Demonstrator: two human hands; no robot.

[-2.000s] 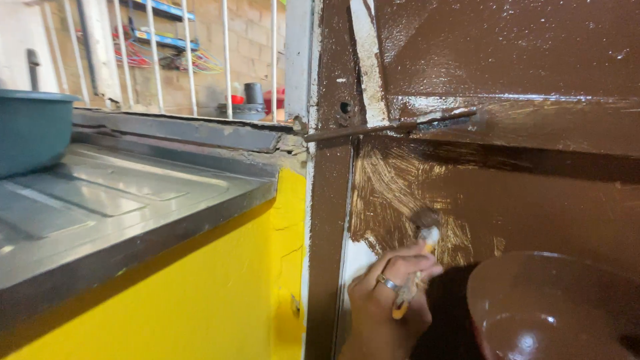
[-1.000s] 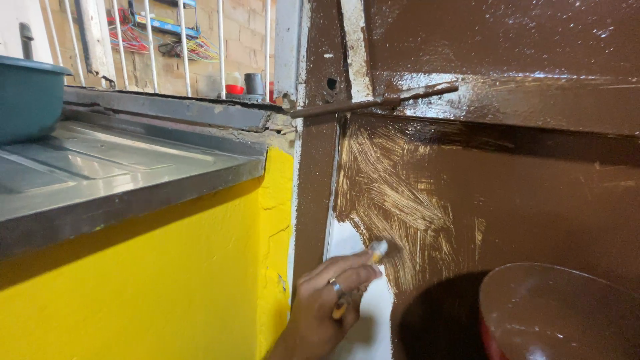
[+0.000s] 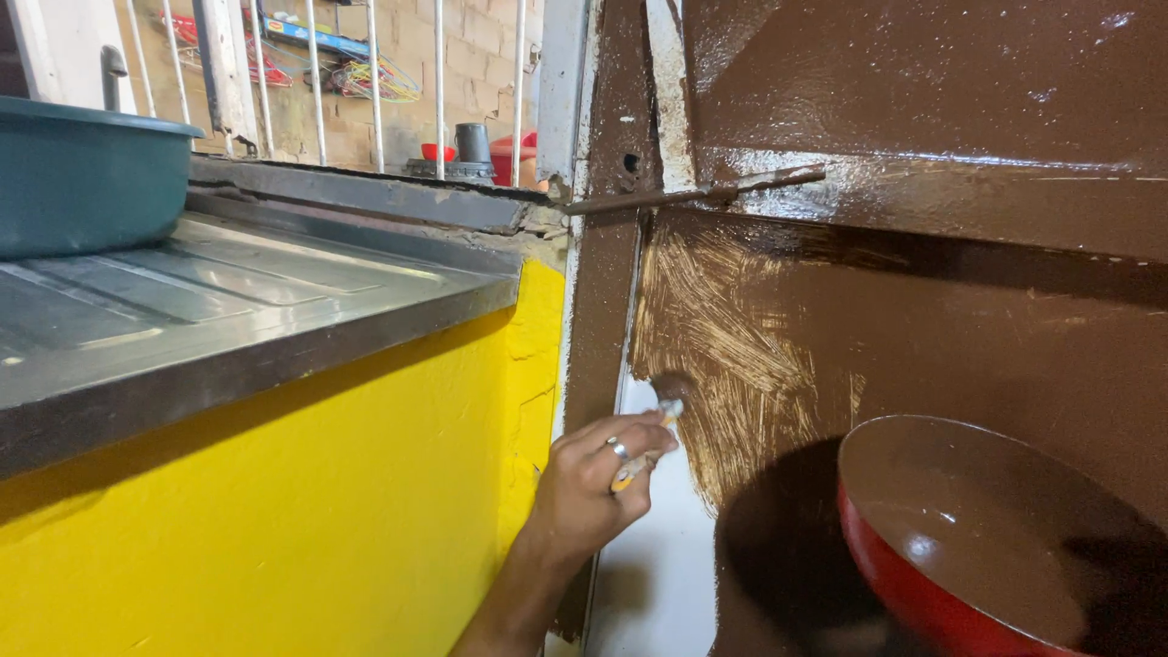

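Observation:
My left hand (image 3: pixel 598 479), with a silver ring on one finger, grips a small paintbrush (image 3: pixel 672 409) that has a yellow handle. Its dark bristles are blurred and lie at the left edge of a streaky brown patch on the door or panel (image 3: pixel 912 338). Beneath the brush, part of the surface is white (image 3: pixel 671 557). At the lower right is a red bowl (image 3: pixel 881 557) with brown paint (image 3: pixel 967 520) inside. My right hand is not visible, and what holds the bowl cannot be seen.
A metal drainboard (image 3: pixel 301 283) with a teal basin (image 3: pixel 82 178) juts out at left above a yellow wall (image 3: pixel 274 511). White bars (image 3: pixel 376 91) stand behind it. A brown-coated rod (image 3: pixel 693 193) sticks out across the panel above my hand.
The brush in my left hand has moved left and down across the panel, onto the edge of the white area. More of the red bowl's side shows now.

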